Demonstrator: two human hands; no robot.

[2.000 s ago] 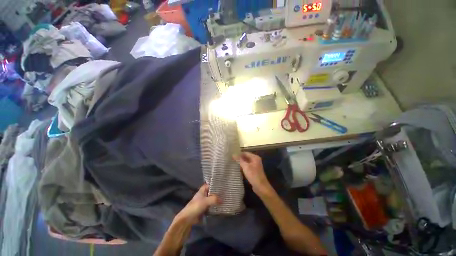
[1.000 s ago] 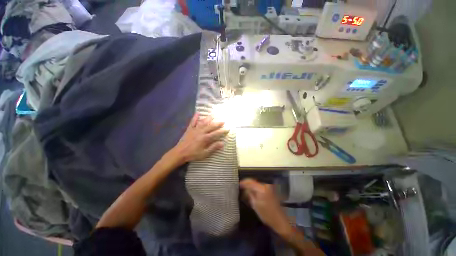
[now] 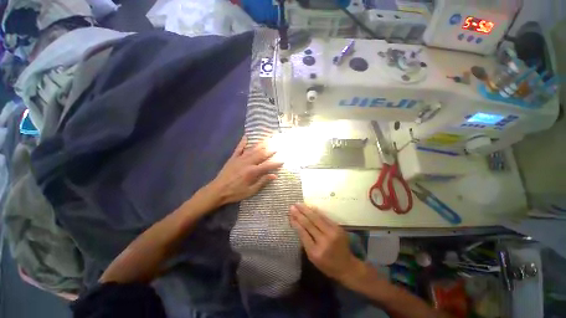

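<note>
A striped grey-white band [image 3: 267, 217] runs down from the sewing machine head [image 3: 354, 87], beside the dark cloth [image 3: 167, 112] that fills the left side. My left hand [image 3: 247, 172] lies flat on the band and the dark cloth's edge, just below the needle area, fingers slightly spread, fingertips near the glare. My right hand [image 3: 318, 239] is at the band's right edge by the table front, fingers extended and close together. Whether its fingertips pinch the edge is unclear. The lamp's glare hides the presser foot and needle.
Red-handled scissors [image 3: 391, 186] and a slim blue tool [image 3: 438, 204] lie on the cream table [image 3: 335, 208] right of my hands. A control box [image 3: 475, 26] stands behind the head. A cluttered tray [image 3: 527, 292] is below the table at right. Cloth heaps [image 3: 37, 211] lie at left.
My left hand has moved from the band's lower end up to near the needle and lies flat. My right hand dropped below the table edge, then came back up to the band's edge.
</note>
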